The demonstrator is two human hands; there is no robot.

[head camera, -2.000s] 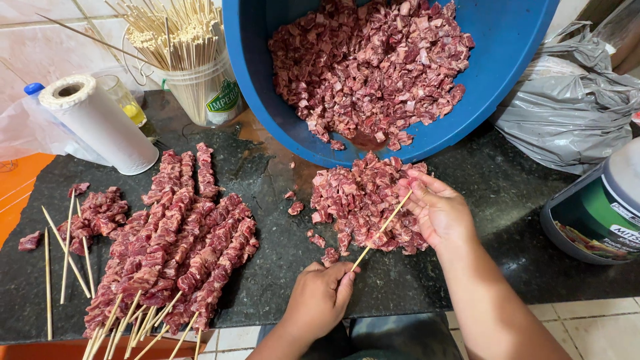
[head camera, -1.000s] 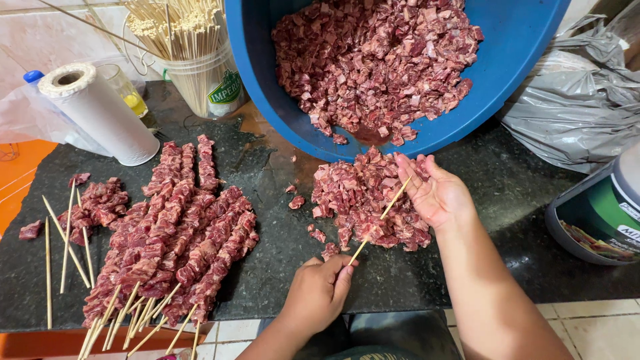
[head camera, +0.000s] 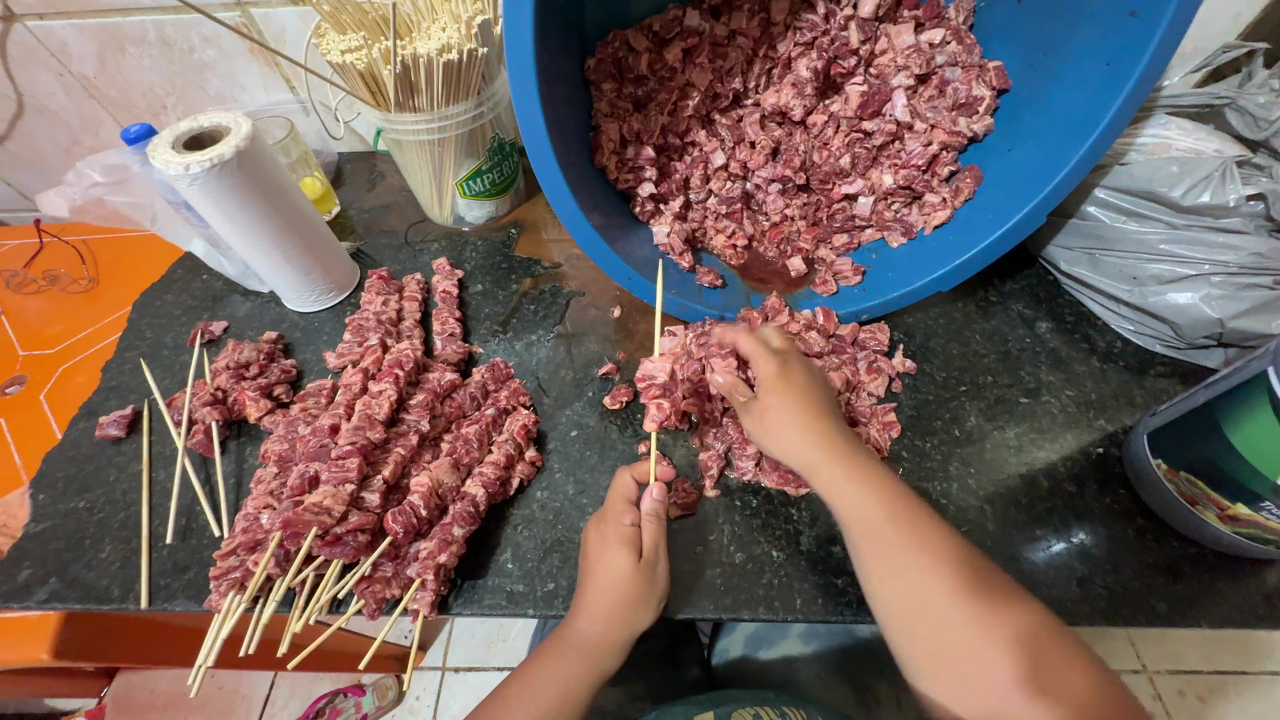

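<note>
My left hand pinches the lower part of a wooden skewer, which stands nearly upright in the view, its tip by the tub's rim. My right hand is at the pile of diced raw meat, fingers bent over the cubes just right of the skewer; whether it grips a cube is hard to tell. Some meat lies at the skewer's middle, but whether it is threaded on is unclear. To the left lies a stack of loaded meat skewers, bare ends toward me. A tilted blue tub holds more diced meat.
Left on the granite counter are bare skewers, a small meat pile and a white roll. A plastic bucket of skewers stands behind. At right are a grey plastic bag and a large labelled container.
The skewer has swung from a slant to nearly upright. My right hand, open beside the skewer's tip before, has moved onto the meat pile with its fingers bent.
</note>
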